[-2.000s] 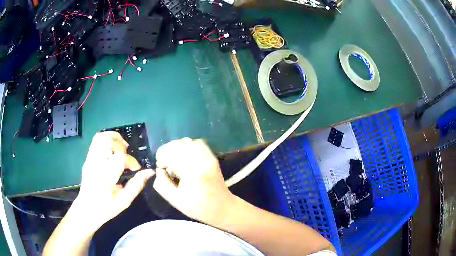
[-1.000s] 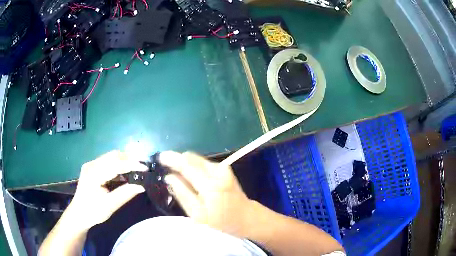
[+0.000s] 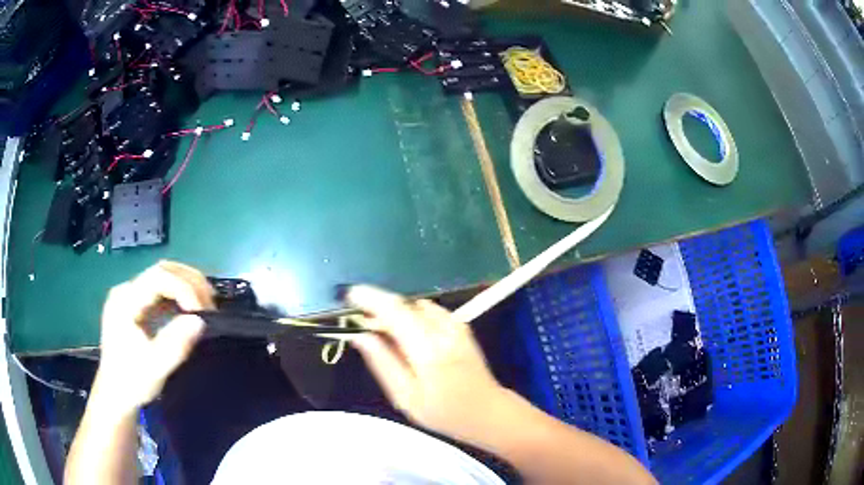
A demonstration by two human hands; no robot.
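My left hand (image 3: 156, 332) grips a black battery holder (image 3: 237, 324), seen nearly edge-on over the bench's front edge. My right hand (image 3: 417, 355) is just right of it, fingers closed on the end of the cream tape strip (image 3: 531, 270). A short narrow curl of tape (image 3: 333, 350) hangs near my right fingertips. The strip runs up right to the large tape roll (image 3: 522, 169), which lies around a black object. A small dark cover shows on a right fingertip. The contact between tape and holder is blurred.
Black battery holders (image 3: 265, 57) with red leads are piled at the left and back. Yellow rubber bands (image 3: 532, 72) lie behind the roll. A spare tape roll (image 3: 675, 123) lies at right. A blue basket (image 3: 734, 322) with black units stands below the bench edge.
My left hand has moved left with the holder, which now shows nearly edge-on. My right hand has moved slightly right, away from my left hand. A small tape curl now shows between them.
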